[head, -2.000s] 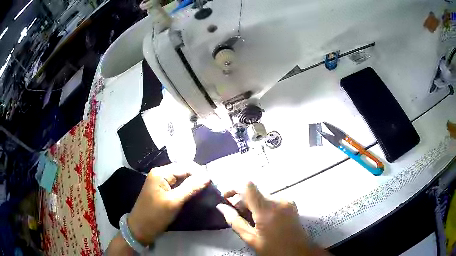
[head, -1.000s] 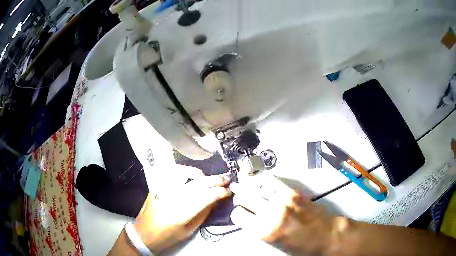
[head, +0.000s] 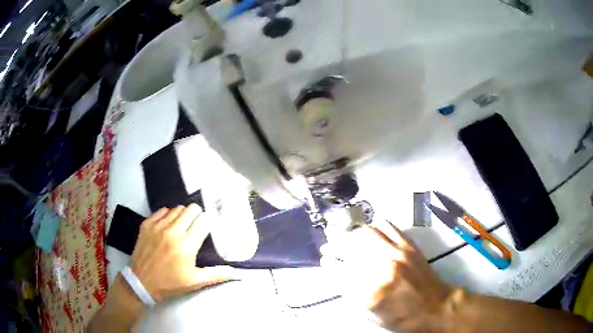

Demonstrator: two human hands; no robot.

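A dark fabric piece (head: 279, 240), purplish under the lamp, lies flat on the machine bed with its right end by the presser foot (head: 316, 218). My left hand (head: 172, 244), with a pale band at the wrist, lies over dark fabric left of the foot; its grip is not clear. My right hand (head: 396, 266) is right of and below the foot, partly washed out by glare, fingers pointing toward the foot; whether it touches fabric cannot be told. More dark cut pieces (head: 162, 177) lie at the left. A thin dark thread lies below the fabric.
The white machine head (head: 260, 117) hangs over the work. At right are snips (head: 478, 237) with blue and orange handles, a small grey plate (head: 422, 209) and a black phone (head: 510, 182). Brown paper with red print (head: 75, 240) is at the left.
My left hand has moved left, away from the foot, onto dark fabric. My right hand has shifted slightly right. The fabric now lies flat beside the foot. The view has shifted.
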